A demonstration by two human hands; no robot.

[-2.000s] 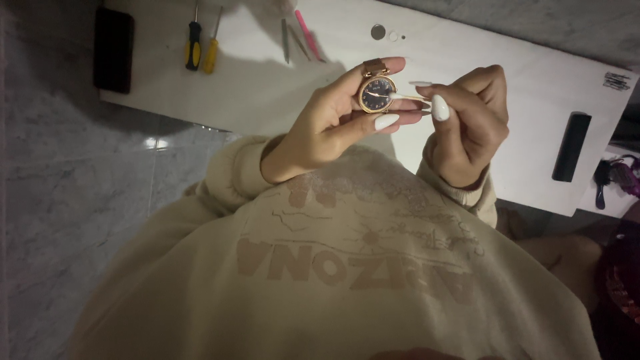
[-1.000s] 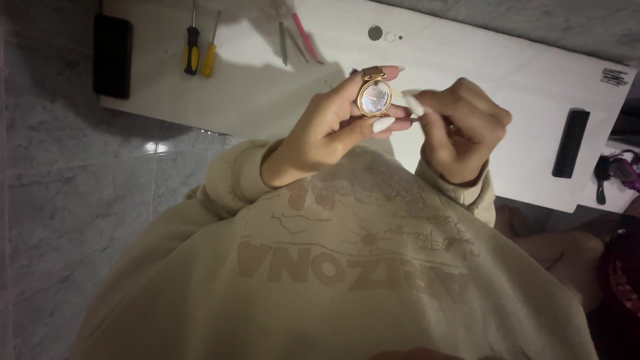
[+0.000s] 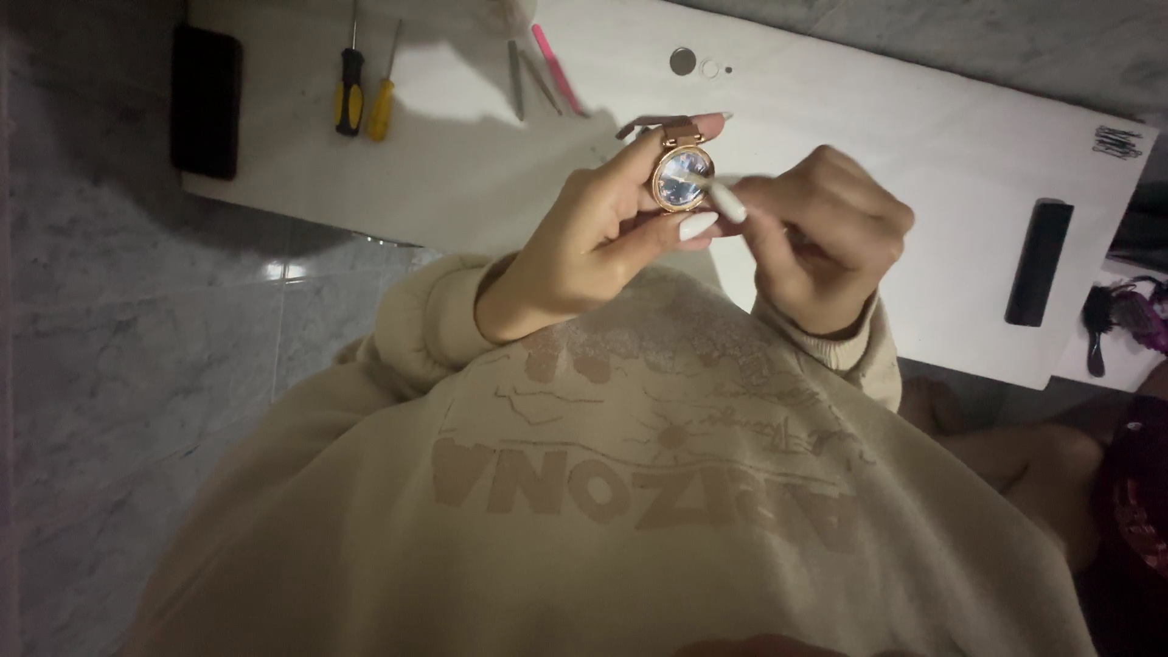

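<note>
My left hand (image 3: 598,233) holds a wristwatch (image 3: 683,179) with a rose-gold-coloured case and a dark, shiny dial, face up between thumb and fingers. Its brown strap (image 3: 659,126) runs over the fingers at the top. Close at the right of the watch is my right hand (image 3: 826,237), its fingers pinched and blurred. A thin pale stick (image 3: 699,181) reaches from those fingers onto the dial; its exact kind is unclear. Beyond the hands, a dark round disc (image 3: 683,61), a small pale ring (image 3: 710,68) and a tiny dark piece (image 3: 729,69) lie on the white table (image 3: 922,109).
At the left lie a black phone (image 3: 206,100) and two screwdrivers, one black and yellow (image 3: 349,96), one yellow (image 3: 381,109). A pink tool (image 3: 557,69) lies beside slim grey tools (image 3: 516,80). A black bar (image 3: 1039,262) and a hairbrush (image 3: 1098,328) are at the right, near another person's leg (image 3: 1022,461).
My right fingers have shifted about beside the watch. The left hand has stayed almost in place, and the dial has changed from dark to bright with reflections.
</note>
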